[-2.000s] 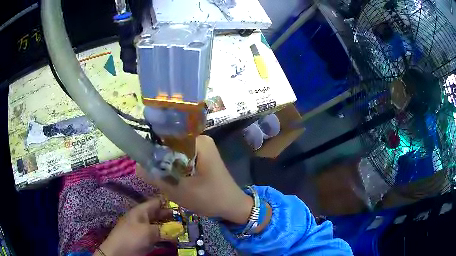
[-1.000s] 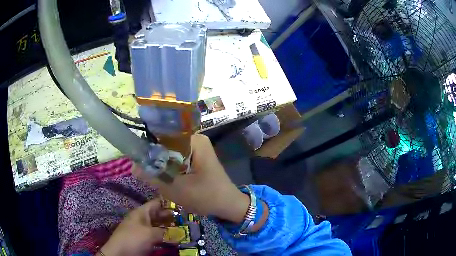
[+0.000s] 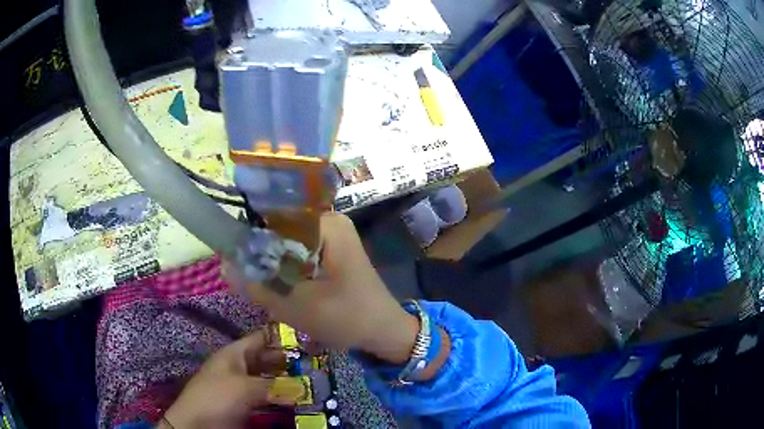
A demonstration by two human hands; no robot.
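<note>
My right hand point(image 3: 335, 293) is closed around the lower part of the glue dispensing gun point(image 3: 283, 109), which has a silver ribbed block above an amber body. The thick translucent glue hose point(image 3: 138, 151) curves into the gun's lower end. My left hand point(image 3: 219, 381) holds the left edge of a circuit board point(image 3: 320, 387) with yellow and black parts, low over my lap. The gun's tip is hidden behind my right hand, and the board's lower end is cut off by the picture's edge.
A glue-stained cardboard surface point(image 3: 59, 159) lies beyond my lap. A yellow-handled knife point(image 3: 431, 102) lies on its right part. An open carton point(image 3: 469, 230) with white round items stands below its right edge. A wire-guard fan point(image 3: 687, 151) is at right. A black fitting with a blue ring point(image 3: 199, 21) hangs behind the gun.
The gun and my right hand have shifted slightly left since the first frame. My left hand stays at the board, whose visible part has shifted slightly.
</note>
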